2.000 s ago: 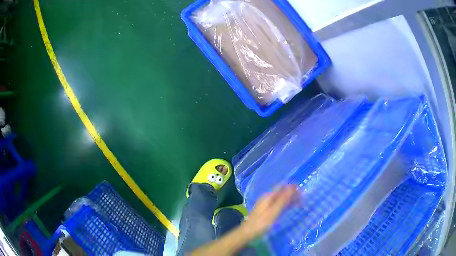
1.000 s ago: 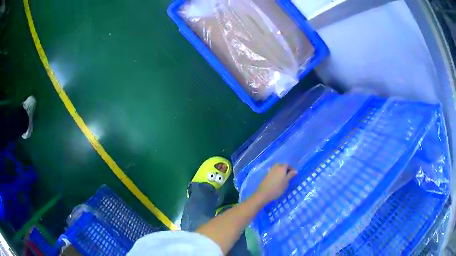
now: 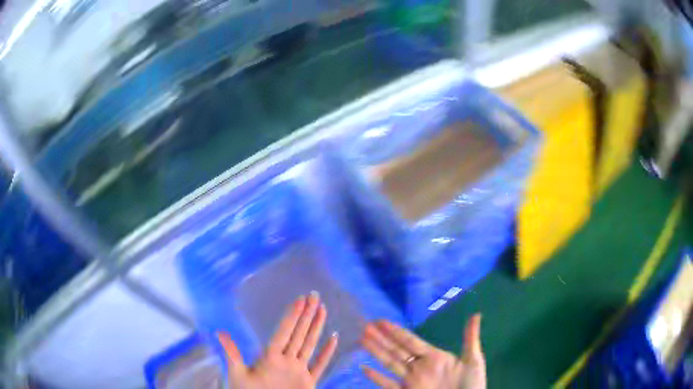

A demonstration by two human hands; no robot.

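My left hand (image 3: 283,355) is at the bottom middle, palm up, fingers spread and empty. My right hand (image 3: 425,361) is just right of it, palm up, empty, with a ring on one finger. Both show in front of a blue crate (image 3: 220,277) with a flat grey-brown bottom; contact with it cannot be told. A second blue crate (image 3: 463,228) stands beyond to the right, with shiny plastic film and brown cardboard (image 3: 441,169) inside. The view is blurred.
A smaller blue-rimmed crate (image 3: 156,372) is at the lower left. A white wall with a pale rail (image 3: 228,178) runs behind the crates. Yellow panels (image 3: 556,190) stand at the right. Green floor with a yellow line (image 3: 646,273) lies at the right, beside a blue object at the edge.
The view has swung from the floor and stacked crates to crates along the wall. One hand was at a plastic-covered blue crate; now both hands show, open and palm up.
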